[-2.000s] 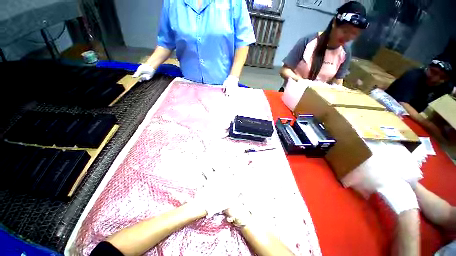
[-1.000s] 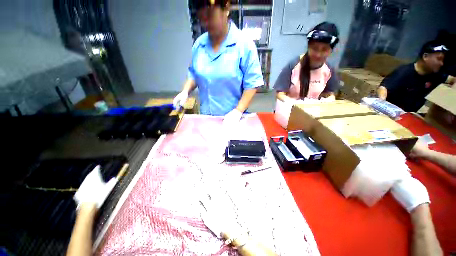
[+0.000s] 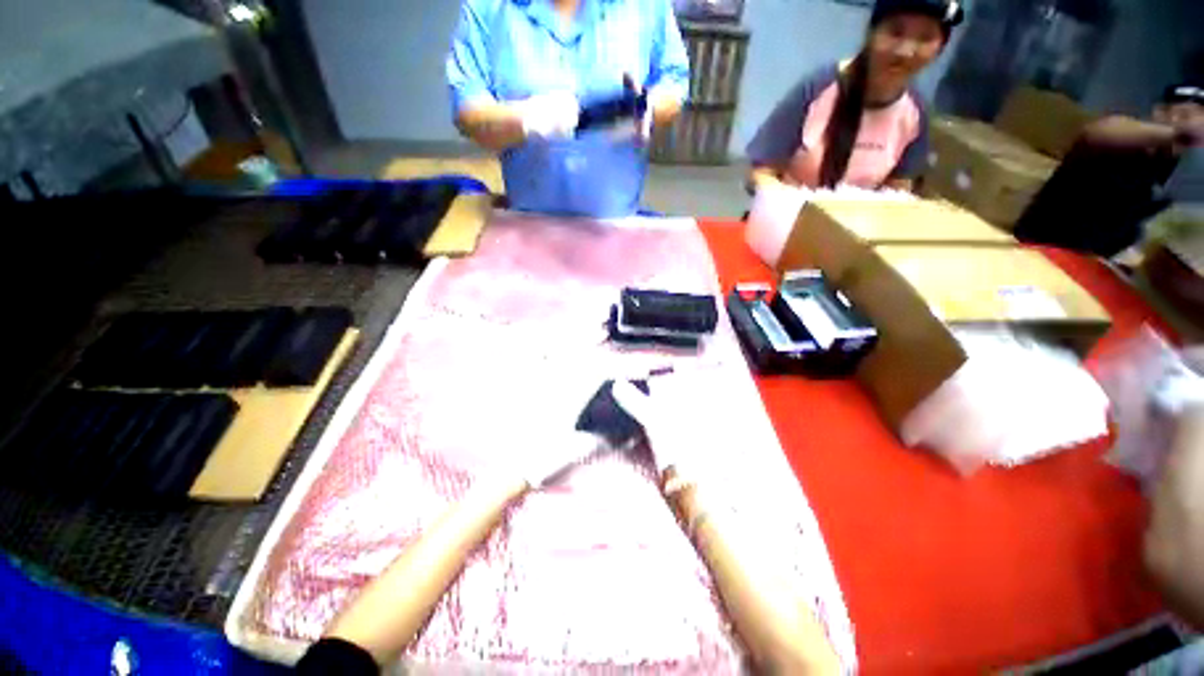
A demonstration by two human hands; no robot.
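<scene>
A black part (image 3: 607,412) is held over the bubble wrap table cover (image 3: 436,423), its outline blurred. My left hand (image 3: 561,456), white-gloved and blurred, is at its near left edge. My right hand (image 3: 650,403), also gloved, grips its right side. Rows of black parts (image 3: 218,346) lie on tan cardboard divider sheets (image 3: 271,442) on the mesh conveyor at left. The front row leaves bare cardboard at its right end. A small black stack with a pale edge (image 3: 667,314) sits beyond my hands.
A black tray with silver-grey strips (image 3: 805,324) and an open carton (image 3: 911,343) with white packing bags (image 3: 1010,403) stand on the red cover (image 3: 911,555). A person in blue opposite holds a black part (image 3: 611,111). Other people are at the right.
My left hand has come from the conveyor row to the table's middle, and a black part is now between my hands. The person opposite has lifted a black part.
</scene>
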